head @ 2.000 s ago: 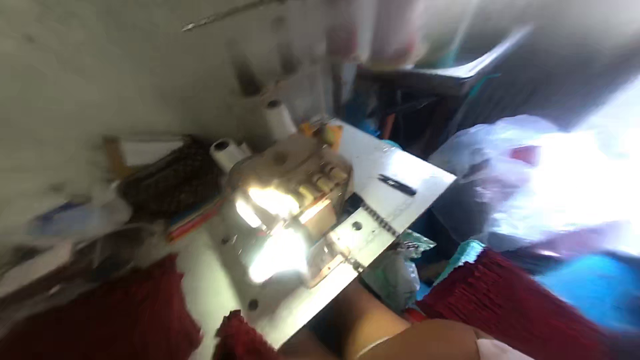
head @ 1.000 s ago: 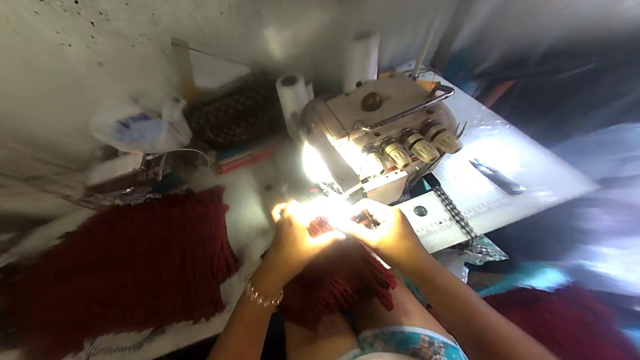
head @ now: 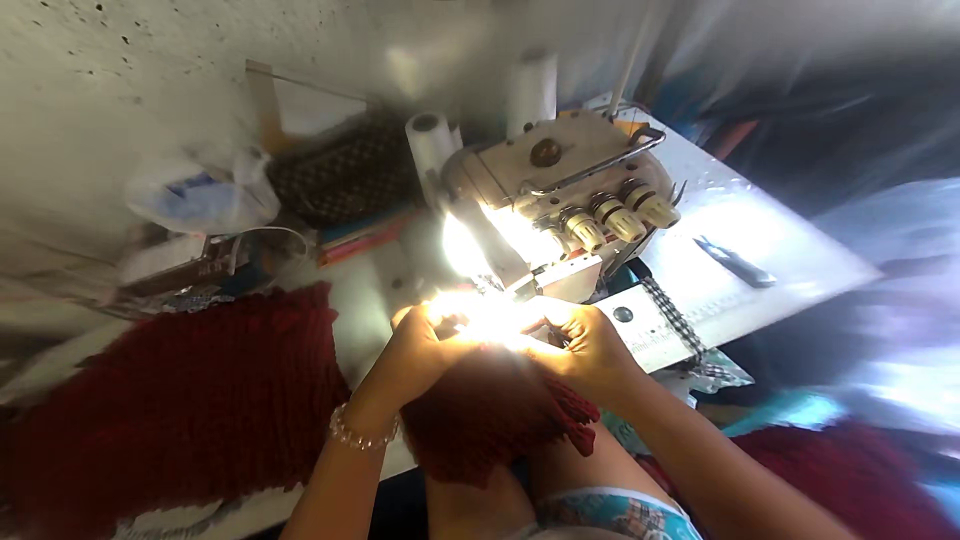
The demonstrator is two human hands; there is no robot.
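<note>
An overlock sewing machine (head: 570,172) with several cream tension knobs stands on a white table, its lamp glaring over the needle area. Just in front of the needle area, my left hand (head: 427,345), with a beaded bracelet at the wrist, pinches the top edge of a dark red gathered cloth (head: 487,420). My right hand (head: 581,341) grips the same edge on the other side. The cloth hangs over the table's front edge above my lap. Glare hides the fingertips and whether the cloth lies under the presser foot.
More dark red cloth (head: 217,397) is piled at the left. Thread cones (head: 431,150) stand behind the machine, beside a dark woven basket (head: 345,169). A small metal tool (head: 735,262) and a checked strip (head: 675,319) lie right. Red fabric (head: 840,465) and plastic bags are at the lower right.
Two seconds ago neither hand showed clearly and the view was tilted. One second ago both hands were at the needle area with the red cloth, much as now.
</note>
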